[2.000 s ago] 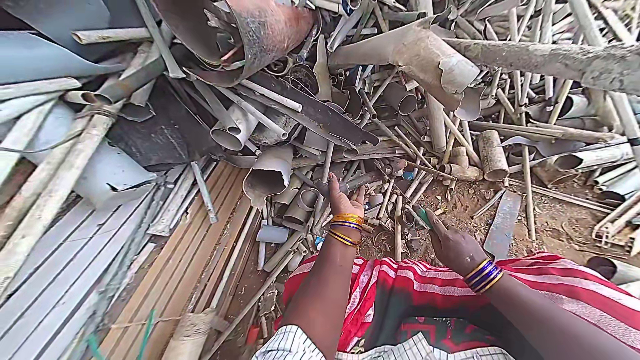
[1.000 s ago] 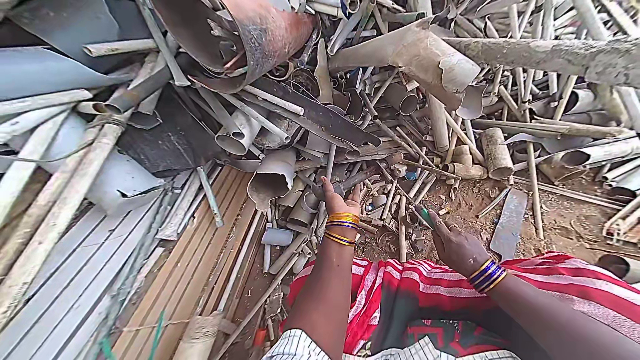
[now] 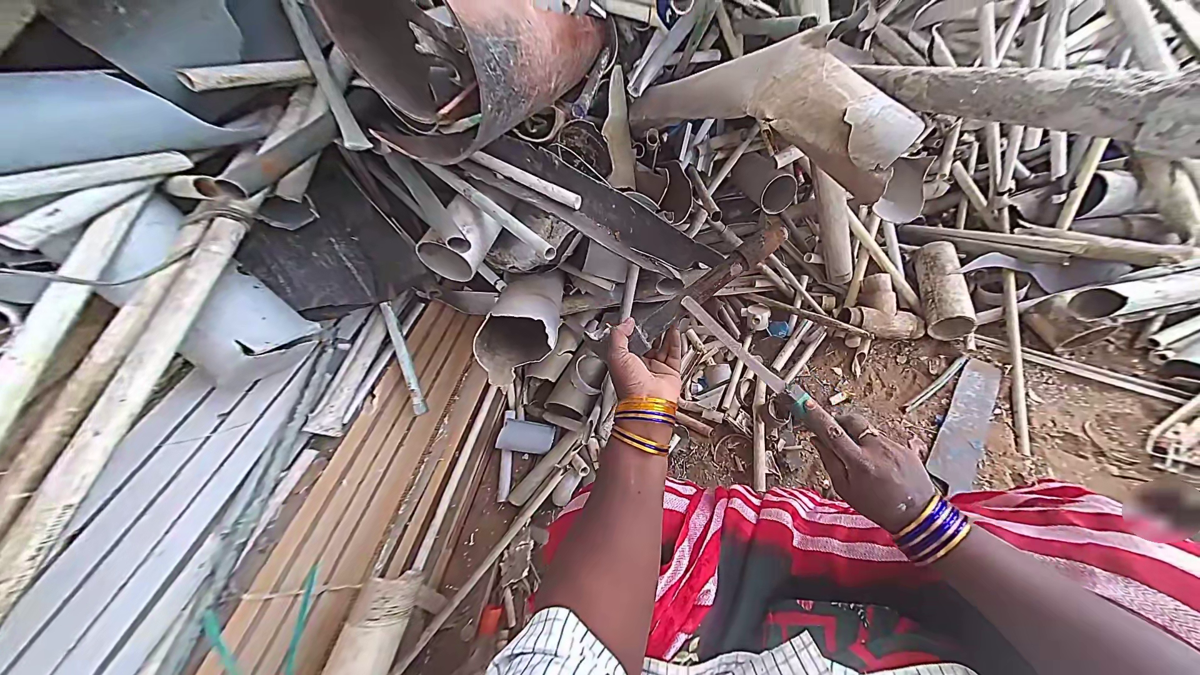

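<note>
My left hand [image 3: 647, 366], with yellow and blue bangles at the wrist, is closed around a dark grey piece, perhaps plastic pipe, partly hidden by the fingers. A thin pale pipe [image 3: 630, 292] rises just beyond its thumb. My right hand [image 3: 867, 464] grips a long flat blade [image 3: 736, 349] by its green-wrapped end, index finger stretched along it. The blade points up and left, its tip a little to the right of my left fingers. A wider grey pipe piece [image 3: 518, 328] with a broken rim lies to the left of my left hand.
Scrap plastic pipes surround both hands. Brown strips [image 3: 375, 469] and pale grey strips [image 3: 187, 469] lie at the left. A grey flat piece [image 3: 966, 422] rests on soil at the right, near a pipe tee [image 3: 945, 291]. A red striped cloth [image 3: 816, 525] covers my lap.
The blade shows more clearly now, extended toward my left hand. My left hand stays in about the same place, its fingers more curled than before.
</note>
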